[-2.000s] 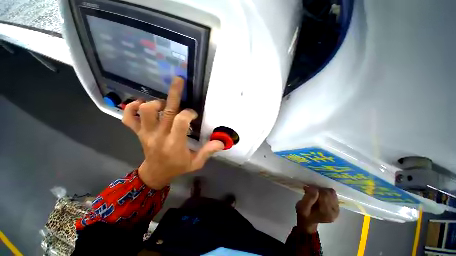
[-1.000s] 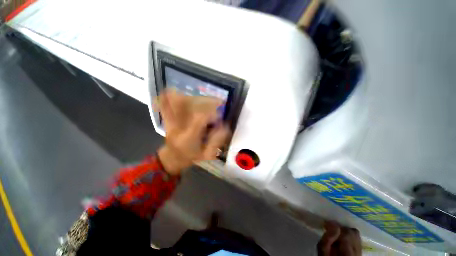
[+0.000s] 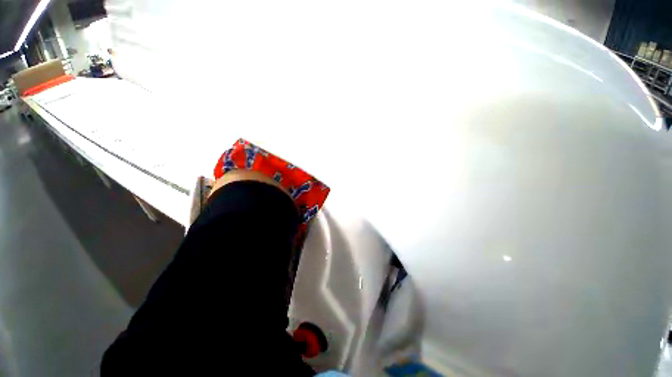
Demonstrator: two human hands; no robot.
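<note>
My left arm reaches forward from the bottom in a black sleeve with a red patterned cuff. My left hand is not visible beyond the cuff. The spreading machine's glossy white housing (image 3: 530,213) fills the middle and right, partly washed out by glare. A round red button (image 3: 309,340) shows beside my forearm at the bottom. A narrow edge of the control panel (image 3: 197,200) shows left of my sleeve; its screen is hidden by my arm. My right hand is out of the picture.
A long white cutting table (image 3: 121,143) runs to the far left, with a red strip (image 3: 48,85) at its far end. Shelving (image 3: 648,74) stands at the far upper right. A blue label (image 3: 413,370) is cut off at the bottom edge.
The view has risen and turned towards the housing and long table. My left hand has left the touchscreen and gone out of sight past the cuff. My right hand has left the picture.
</note>
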